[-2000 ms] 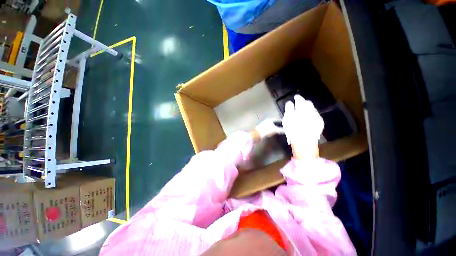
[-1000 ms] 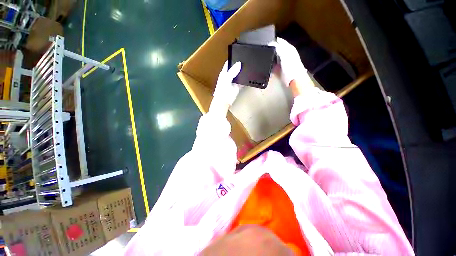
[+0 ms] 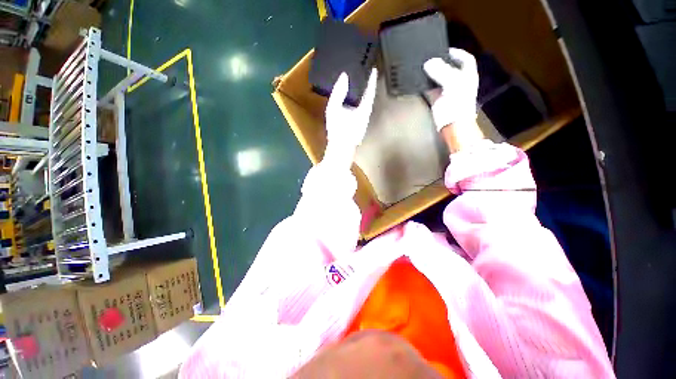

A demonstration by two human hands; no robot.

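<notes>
My left hand point(image 3: 348, 118), in a white glove, holds a black plastic housing point(image 3: 339, 59) with its broad face up and a row of small holes along its right edge. My right hand point(image 3: 456, 89), also gloved, holds a second, greyer housing point(image 3: 408, 53) by its lower right corner, thumb on its face. The two housings are side by side above the open carton point(image 3: 296, 118). A pale sheet point(image 3: 400, 148) lies in the carton below them. More dark housings point(image 3: 513, 109) lie at the carton's right side, partly in shadow.
A long black table point(image 3: 637, 170) runs along the right, with dark housings at its top corner. A white roller rack point(image 3: 93, 155) stands at the left on the green floor. Sealed cartons point(image 3: 111, 300) with red stickers stand at the lower left. Something blue shows behind the carton.
Two seconds ago both hands were down inside the carton. One second ago they held two overlapping housings together above it. Now the housings are apart, one in each hand.
</notes>
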